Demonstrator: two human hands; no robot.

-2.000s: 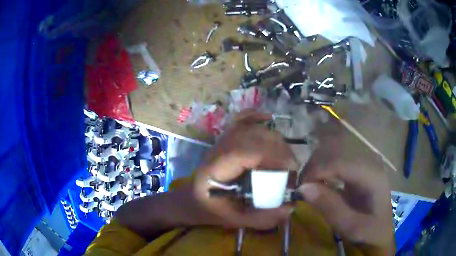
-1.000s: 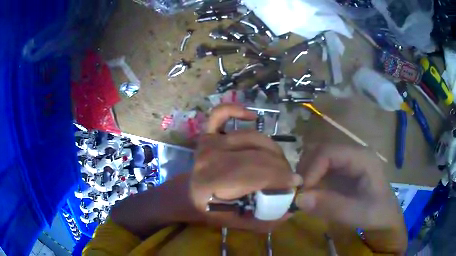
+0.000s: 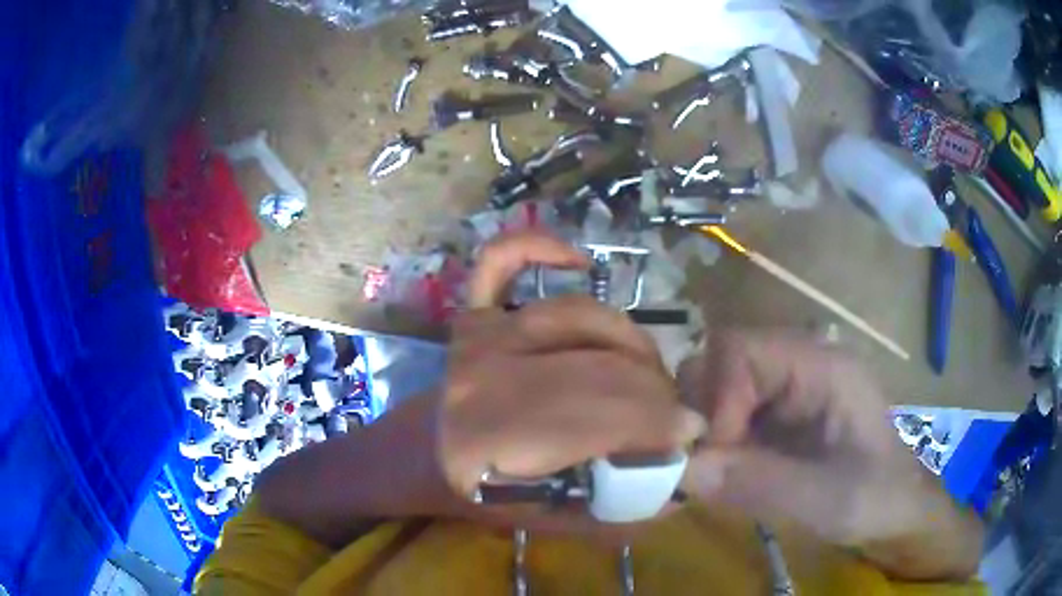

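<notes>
A white front piece (image 3: 637, 487) is held low in front of my yellow clothing. A dark-and-chrome handlebar part (image 3: 521, 489) sticks out from its left side. My left hand (image 3: 559, 390) is closed over the piece from above and hides the rest of the model. My right hand (image 3: 792, 425) is blurred; its fingertips touch or pinch the right end of the piece, where a short dark stub shows.
Loose lever parts (image 3: 547, 169) lie scattered on the brown bench (image 3: 338, 128). A metal fixture with a spring (image 3: 601, 277), a pale stick (image 3: 815, 293), a white bottle (image 3: 883, 192) and blue-handled pliers (image 3: 941, 305) lie beyond my hands. White models (image 3: 250, 390) fill a crate on the left.
My left hand has turned over the top of the piece, and the white face now tilts more downward. The bench view has shifted left. My right fingers stay at the piece's right end.
</notes>
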